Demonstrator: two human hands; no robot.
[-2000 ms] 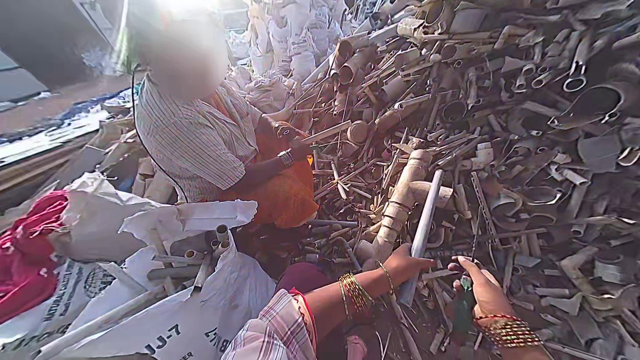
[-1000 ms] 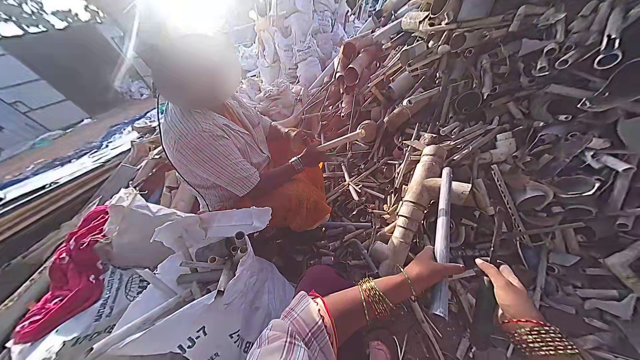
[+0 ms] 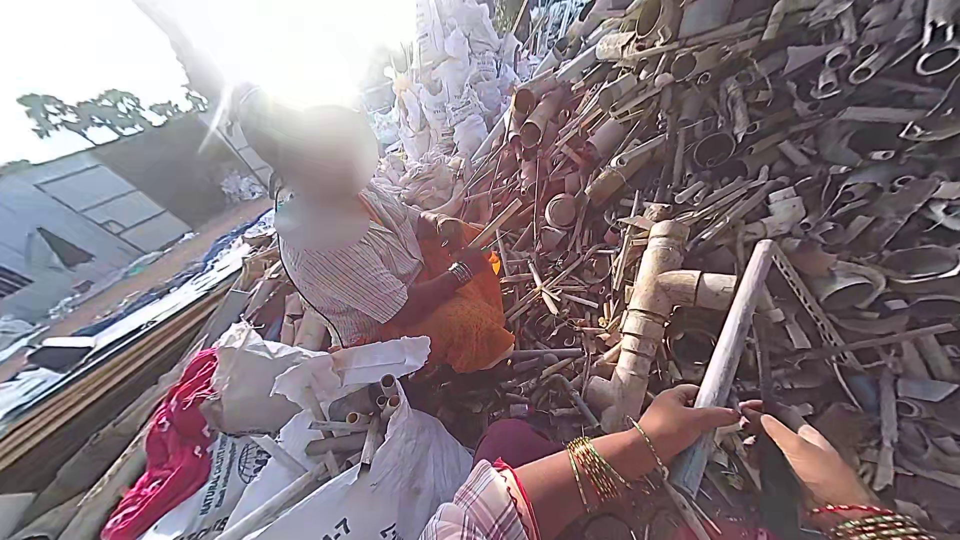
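Note:
My left hand point(image 3: 686, 426), with bangles on its wrist, grips a long pale pipe point(image 3: 726, 360) that stands tilted up in front of me. Close by on the right, my right hand point(image 3: 814, 457) is closed around a dark blade-like tool point(image 3: 776, 480); its exact kind is unclear. The tool's narrow upper part rises just right of the pipe. Behind the pipe lies a large dirty pipe with a tee fitting point(image 3: 651, 300).
A person point(image 3: 352, 262) sits at the left, holding a pipe piece. White sacks point(image 3: 420, 457) with pipe pieces and a red cloth point(image 3: 176, 442) lie at lower left. A high heap of scrap pipes point(image 3: 810, 172) fills the right side.
The view has shifted, showing more of the sky and wall. My left hand still holds the pale pipe, and my right hand stays beside it with the dark tool.

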